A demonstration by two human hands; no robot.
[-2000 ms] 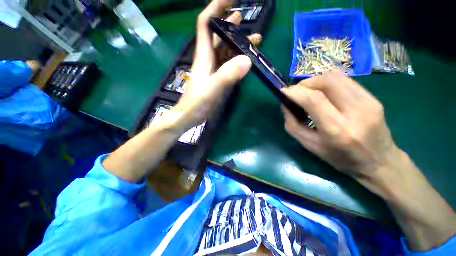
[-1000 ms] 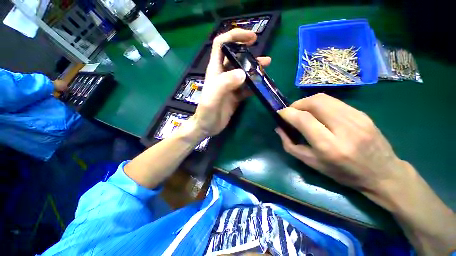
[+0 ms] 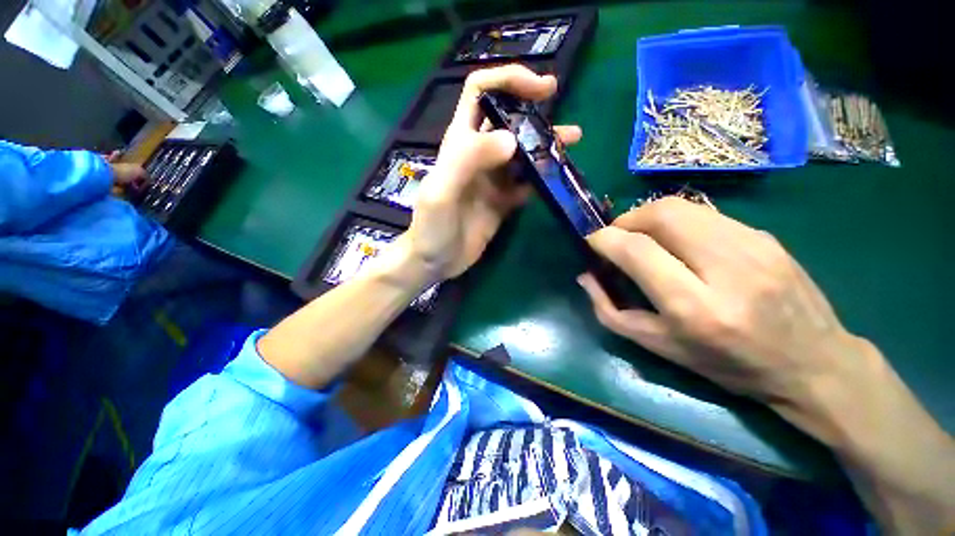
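A black phone middle frame [image 3: 560, 180] is held tilted above the bench, its open interior partly showing. My left hand [image 3: 469, 173] grips its upper end, with the thumb on the near edge and fingers around the far side. My right hand [image 3: 712, 293] grips its lower end between thumb and fingers and hides that end. I cannot tell whether a strip is between my right fingers. The long black phone tray [image 3: 424, 105] lies left of and behind my left hand, with phones in several recesses and one recess without a phone.
A blue bin [image 3: 723, 152] of beige strips stands at the back right. A clear bag of strips [image 3: 859, 128] lies beside it. A loose pile of strips [image 3: 681, 196] shows behind my right hand. At far left, another worker's blue sleeve [image 3: 68, 225] and hand are at a black tray [image 3: 180, 176].
Both hands keep hold of the phone, which has become less blurred and sits slightly lower than two seconds ago. The view has shifted, and the loose strip pile now shows behind my right hand.
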